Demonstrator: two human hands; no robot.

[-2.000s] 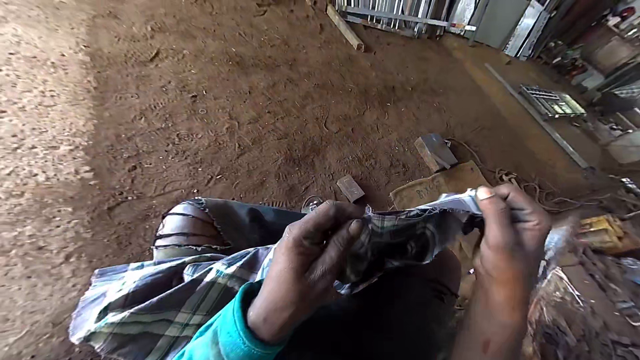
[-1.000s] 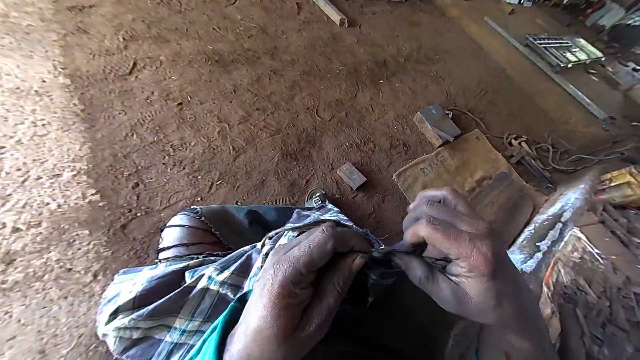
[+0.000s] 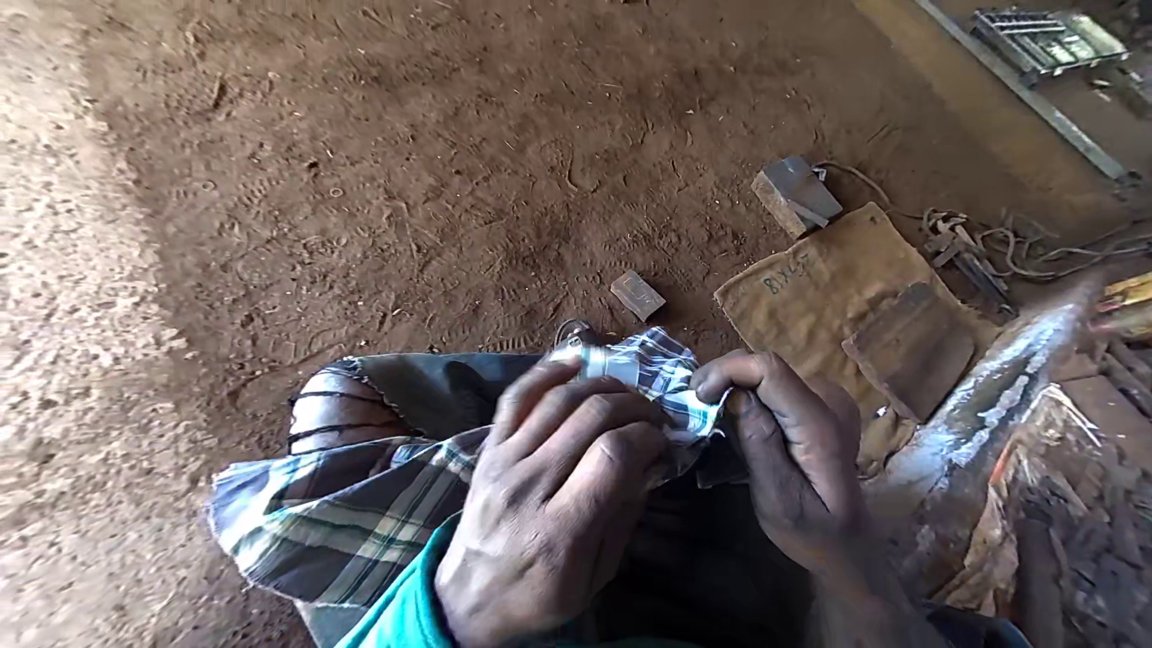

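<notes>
A plaid cloth (image 3: 360, 522) in white, dark blue and green lies across my lap and spreads out to the left. My left hand (image 3: 567, 486), in a teal sleeve, is over the cloth with its fingers curled at a bunched part; what lies under the fingertips is hidden and slightly blurred. My right hand (image 3: 783, 432) pinches the cloth's edge between thumb and forefinger, just right of the left hand. Between the two hands a lighter blue-and-white stretch of the cloth shows. Ripped trousers (image 3: 450, 387) with a pale patch at the knee are beneath it.
On the dirt floor ahead lies a small block (image 3: 638, 296). Farther right are a larger block (image 3: 796, 195), a brown sack (image 3: 801, 288) bearing writing, a flat slab (image 3: 911, 351) on it, and tangled rope (image 3: 1017, 247). Scraps (image 3: 1080, 504) lie at lower right. A metal bar (image 3: 1026, 90) crosses the upper right.
The hands were pinching dark cloth close together a second ago; now the left is spread over the cloth and a lighter part shows between them. Two seconds ago the cloth was stretched between them.
</notes>
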